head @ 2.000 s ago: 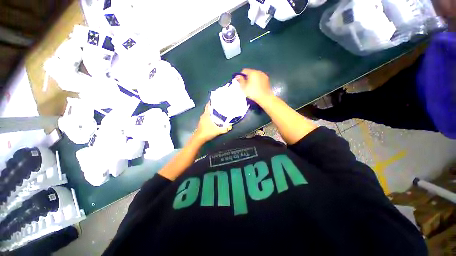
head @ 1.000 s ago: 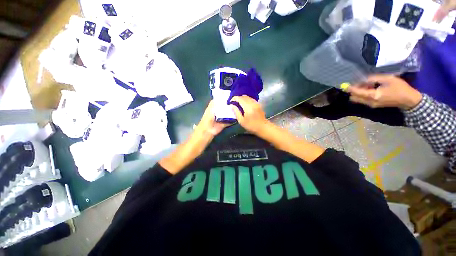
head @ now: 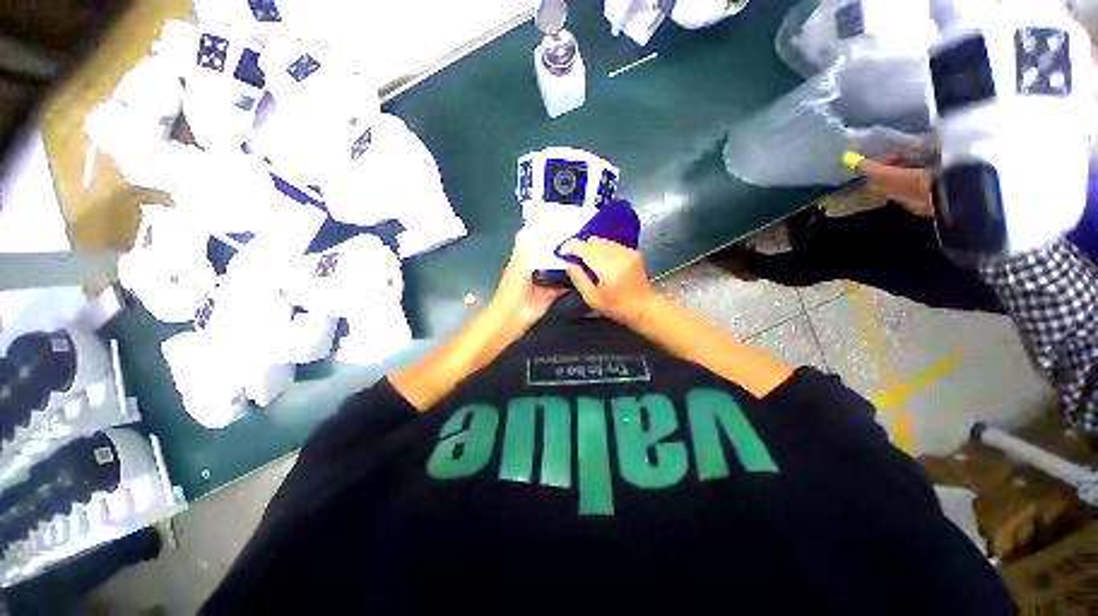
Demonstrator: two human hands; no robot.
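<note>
A white security camera (head: 548,223) is held upright in front of my chest, over the bench's near edge. Its black square lens panels (head: 565,182) face up at its far end. My left hand (head: 530,279) grips its lower left side, with the fingers partly hidden behind it. My right hand (head: 609,274) holds a crumpled purple cloth (head: 617,224) against the camera's right side. The black lower face of the camera is mostly hidden by my hands.
White cameras (head: 277,205) lie heaped on the green bench (head: 482,132) at left. A bottle (head: 561,80) with its lid up and a thin stick (head: 633,65) are at the back. White racks (head: 90,481) are far left. A co-worker's hand (head: 897,181), camera (head: 1011,132) and plastic bag (head: 783,138) are at right.
The cloth has moved from the camera's lens end down its right side, uncovering the right lens panel. The co-worker's camera has come nearer, outside the bag.
</note>
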